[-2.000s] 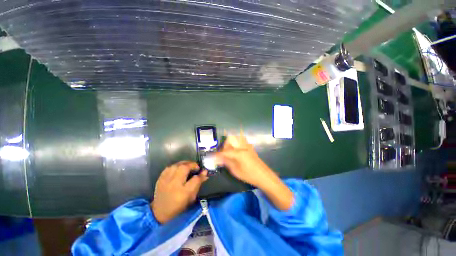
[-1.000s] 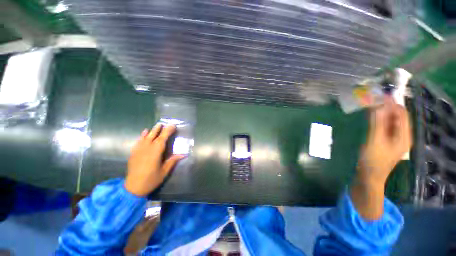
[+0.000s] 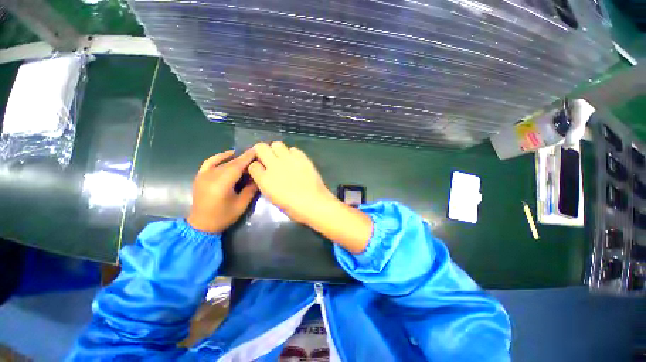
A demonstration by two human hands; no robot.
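My left hand (image 3: 221, 191) and my right hand (image 3: 289, 180) meet over a clear plastic sheet (image 3: 263, 233) on the green bench mat. Their fingertips touch or nearly touch at the sheet's upper part; whether they pinch anything is hidden. A black keypad phone (image 3: 352, 194) lies on the mat, its top edge and part of its screen showing above my right sleeve, the rest covered. A white card (image 3: 465, 196) lies flat to the right of the phone.
A tall stack of clear ridged trays (image 3: 354, 71) stands in front. At right are a thin pale stick (image 3: 530, 220), a labelled bottle (image 3: 528, 136), a black smartphone (image 3: 569, 182) on a white box and a phone tray (image 3: 615, 212). A plastic-wrapped white stack (image 3: 42, 95) lies far left.
My right hand has moved from the bottle area at right across to the sheet, beside my left hand. My right sleeve now covers most of the phone. Earlier, both hands were at the phone.
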